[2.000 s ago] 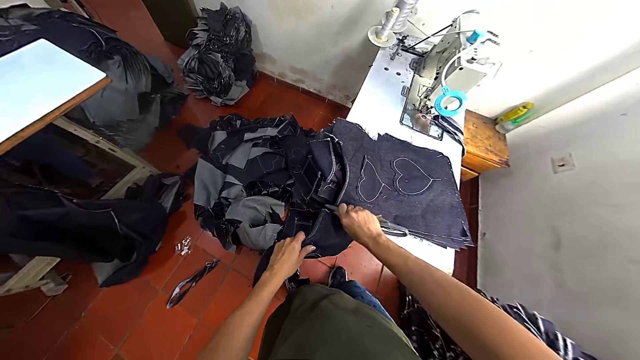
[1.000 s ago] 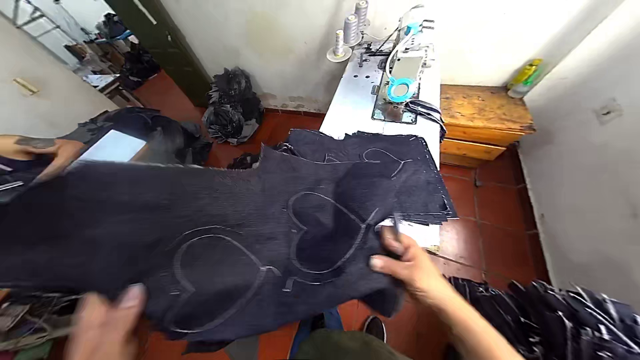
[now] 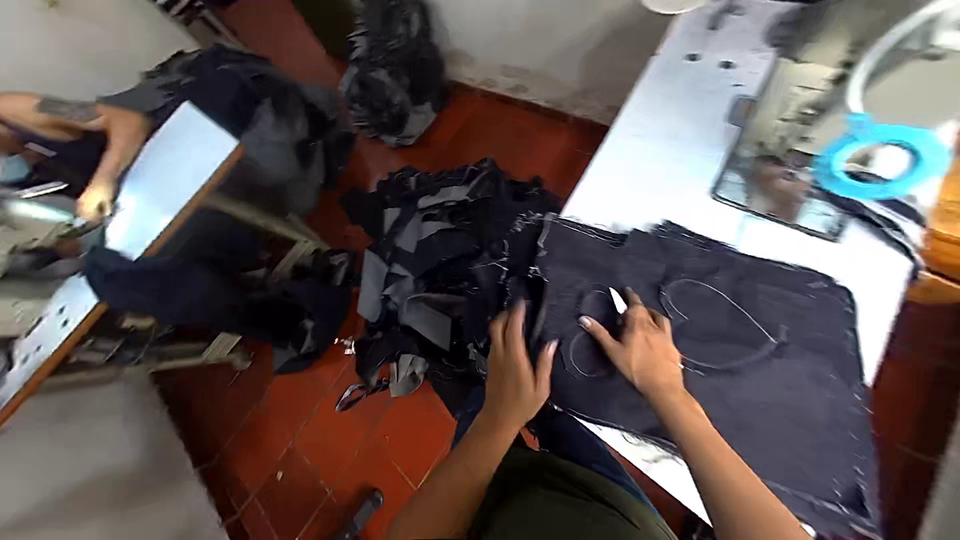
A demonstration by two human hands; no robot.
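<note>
A stack of dark denim panels (image 3: 780, 420) lies on the white sewing table (image 3: 645, 142), its top panel bearing stitched curved outlines, one of them heart-like. My right hand (image 3: 646, 349) is over the top panel with a small pale pointed tool (image 3: 618, 301) between its fingers; the rest of the tool is hidden. At the left edge of the stack is my left hand (image 3: 517, 367), fingers spread, beside dark hanging cloth. Whether it touches the fabric is unclear.
An industrial sewing machine (image 3: 787, 150) with a blue ring stands at upper right. Denim scraps (image 3: 420, 262) heap left of the table. A bundle (image 3: 394, 75) sits by the wall. At left, a co-worker's arm (image 3: 112, 150) reaches over another table (image 3: 176, 180).
The dark panel with heart outlines, held up between both hands one second ago, now lies on the stack. My hands have come together over the stack's left part. The view has turned.
</note>
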